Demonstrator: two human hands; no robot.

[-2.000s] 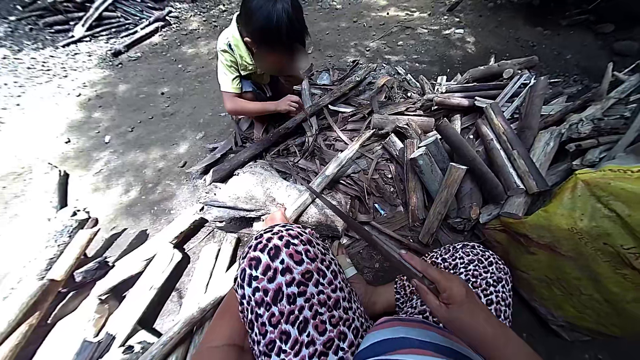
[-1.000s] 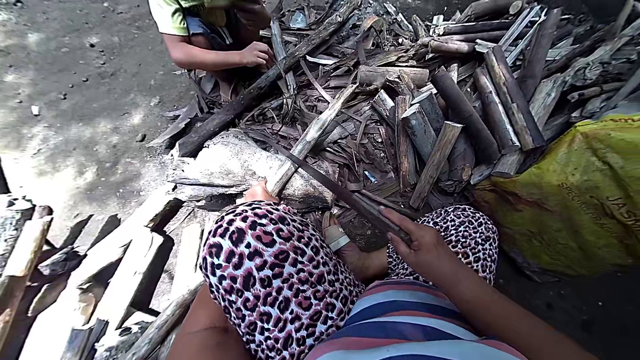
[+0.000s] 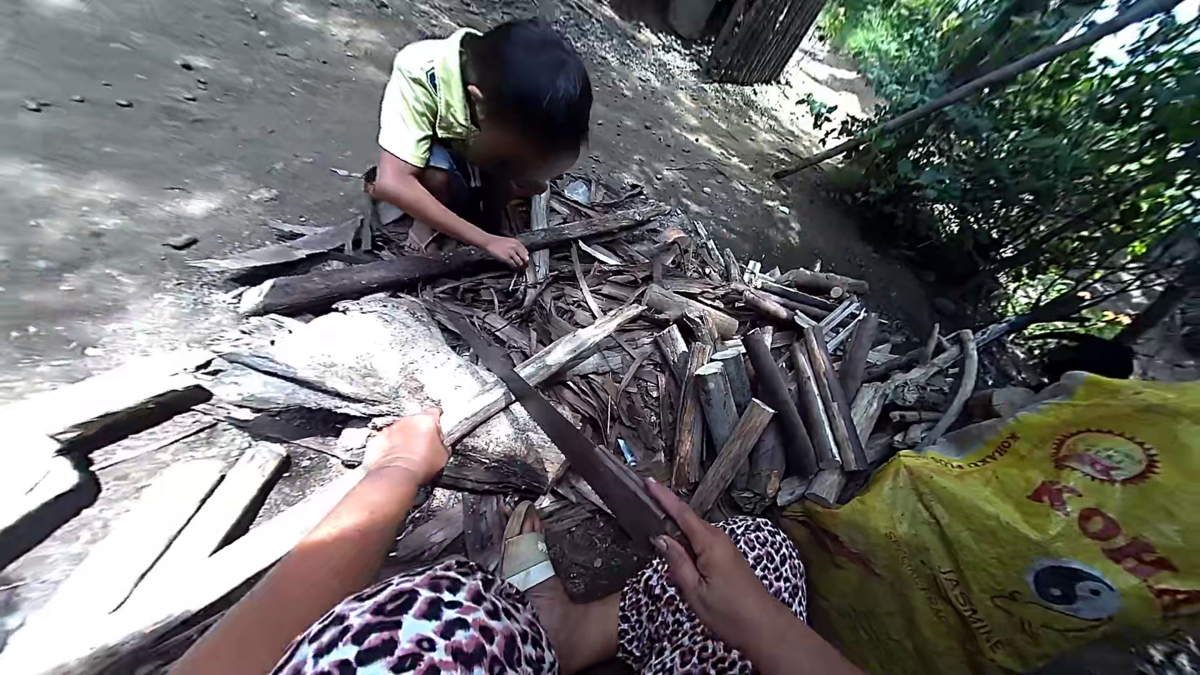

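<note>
My left hand (image 3: 409, 448) grips the near end of a split stick of wood (image 3: 553, 360), which slants up to the right over a pale log (image 3: 370, 352). In my right hand (image 3: 689, 539) is the near end of a long, dark, flat blade, seemingly a machete (image 3: 562, 431). The blade points up and to the left and crosses over the stick; whether the two touch I cannot tell. My right fingers cover the handle end.
Cut firewood (image 3: 741, 441) lies heaped beyond my knees, and split planks (image 3: 178, 534) lie at left. A crouching person (image 3: 441, 141) reaches to a dark branch (image 3: 375, 279) across the pile. A yellow printed sack (image 3: 975, 525) is at right, with bushes (image 3: 1059, 159) behind.
My left hand, with its forearm, now shows plainly on the stick's near end. The view has shifted, bringing in more of the sack and the bushes. The machete stays in my right hand.
</note>
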